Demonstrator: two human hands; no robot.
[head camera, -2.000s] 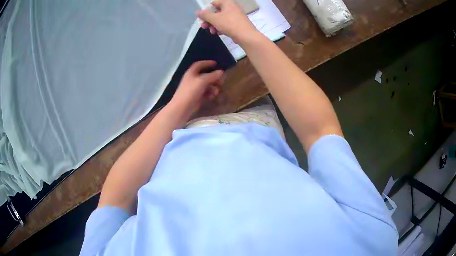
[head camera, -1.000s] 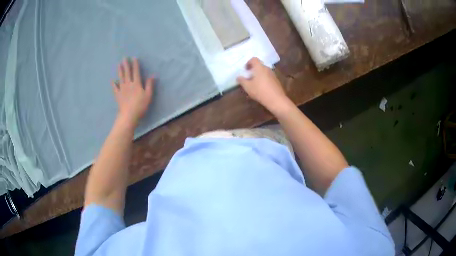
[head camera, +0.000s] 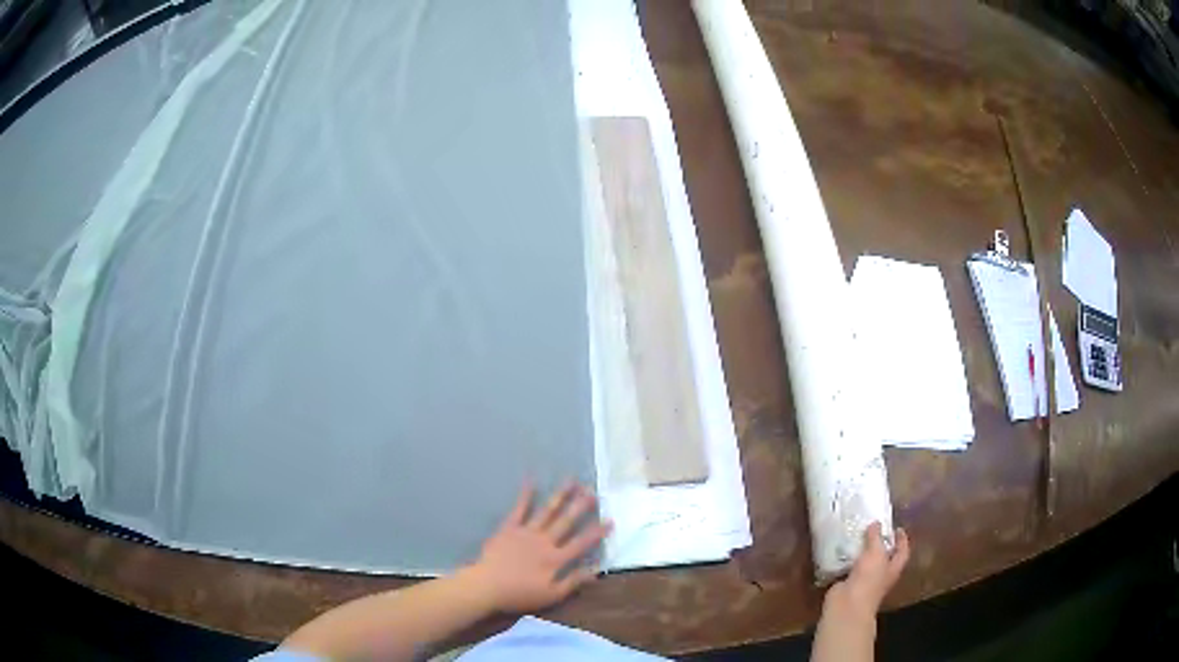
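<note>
The pale lining fabric (head camera: 375, 285) lies over the dark fabric, with its straight right edge on the white underlay paper (head camera: 718, 504). Folds and a bunched part show at its left. My left hand (head camera: 546, 550) lies with spread fingers on the ply's near right corner, holding nothing. A long whitish core tube (head camera: 808, 310) lies across the table, right of the paper. My right hand (head camera: 869, 576) is at the tube's near end, fingers and thumb against it. A flat grey-beige board (head camera: 653, 310) lies on the white paper.
Right of the tube lie loose white sheets (head camera: 912, 356), a clipboard (head camera: 1015, 336) with a red pen, a calculator (head camera: 1100, 349) and a thin brown stick (head camera: 1050, 427). The brown table's (head camera: 724, 621) near edge curves along the bottom.
My left hand has moved right to the ply's corner. My right hand has left the white paper and moved right to the tube's end. The view has turned, showing more of the table.
</note>
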